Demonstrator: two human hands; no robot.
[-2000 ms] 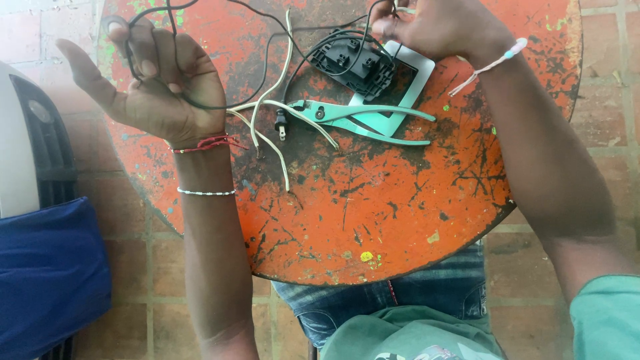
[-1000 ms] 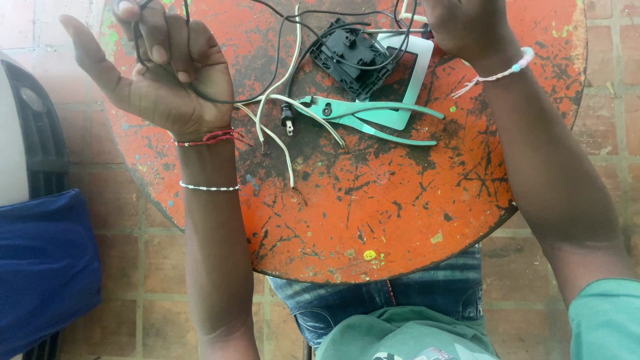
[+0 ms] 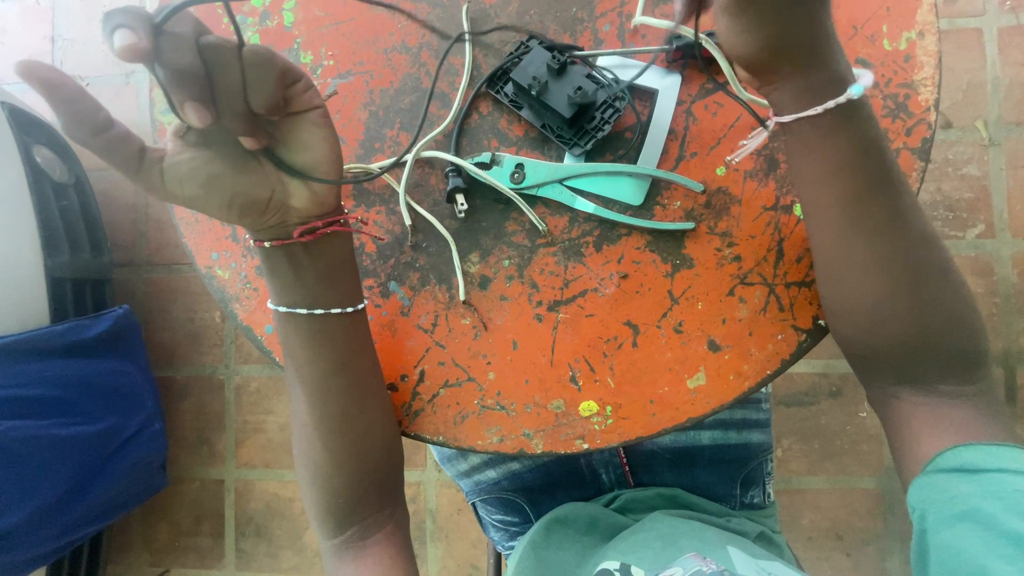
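Note:
At the upper left, my left hand (image 3: 232,120) is raised palm up with a thin black cable (image 3: 436,80) looped through its curled fingers. My right hand (image 3: 768,40) is partly cut off by the top edge; its fingertips are out of view, beside white wire (image 3: 724,68) and black cable. Between the hands, slip-joint pliers with teal handles (image 3: 592,172) lie partly over a white rectangular frame (image 3: 668,120). A black plastic electrical housing (image 3: 564,92) rests against that frame. A black two-prong plug (image 3: 456,192) and several cut white wires (image 3: 440,228) lie left of the pliers.
The round orange table (image 3: 512,384) has worn, chipped paint, and its near edge is above my lap. A screwdriver-like metal shaft (image 3: 628,51) points left from near my right hand. A blue cloth (image 3: 76,440) hangs over a white and black object at the left.
My left hand stays raised with the black cable around its fingers. White wire near my right hand shows more than two seconds ago. The pliers and plug stay on the table.

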